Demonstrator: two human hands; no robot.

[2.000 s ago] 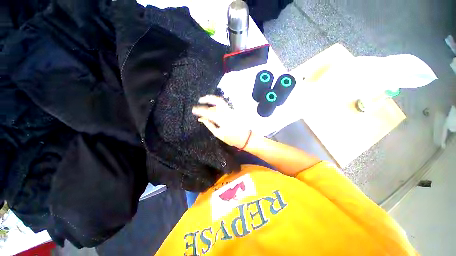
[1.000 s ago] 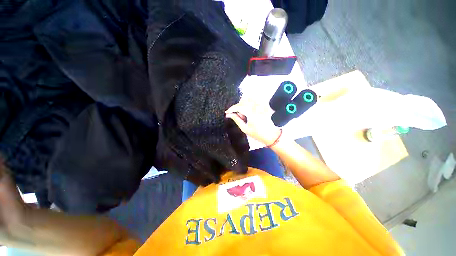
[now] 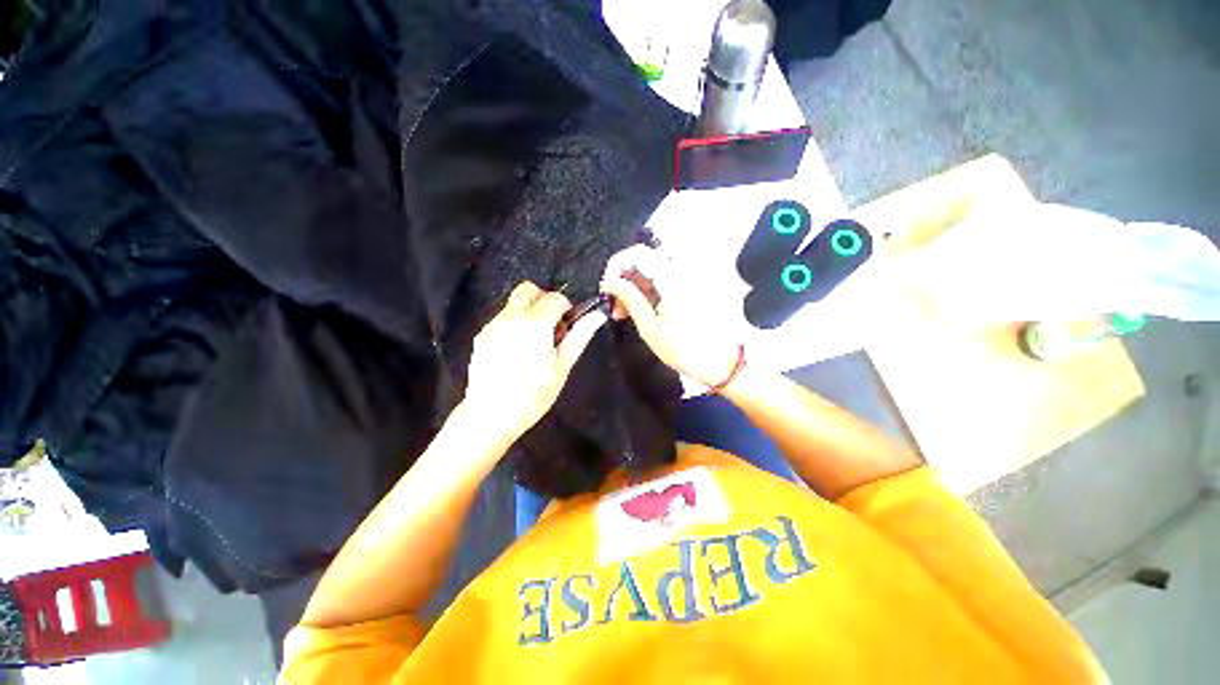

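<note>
A large black garment [image 3: 308, 174] lies heaped over the white table and my lap, with a nubbly speckled area near my hands. My left hand [image 3: 522, 359] and my right hand [image 3: 653, 311] meet at the garment's edge, fingertips nearly touching. My right hand, with a red cord at its wrist, pinches the edge. My left thumb and fingers close on a dark, thin part at the same spot; whether it is a fold or a small tool is unclear. No needle or thread can be made out.
Three black thread cones [image 3: 807, 264] with teal rings stand right of my hands. Behind them are a dark red-edged flat rectangle [image 3: 743, 158] and a steel flask [image 3: 739, 60]. A pale board [image 3: 1070, 415] is at right, a red basket [image 3: 94, 609] at lower left.
My left hand has come in from the lower left edge to meet my right hand at the garment. My right hand has moved from lying spread on the cloth to pinching its edge.
</note>
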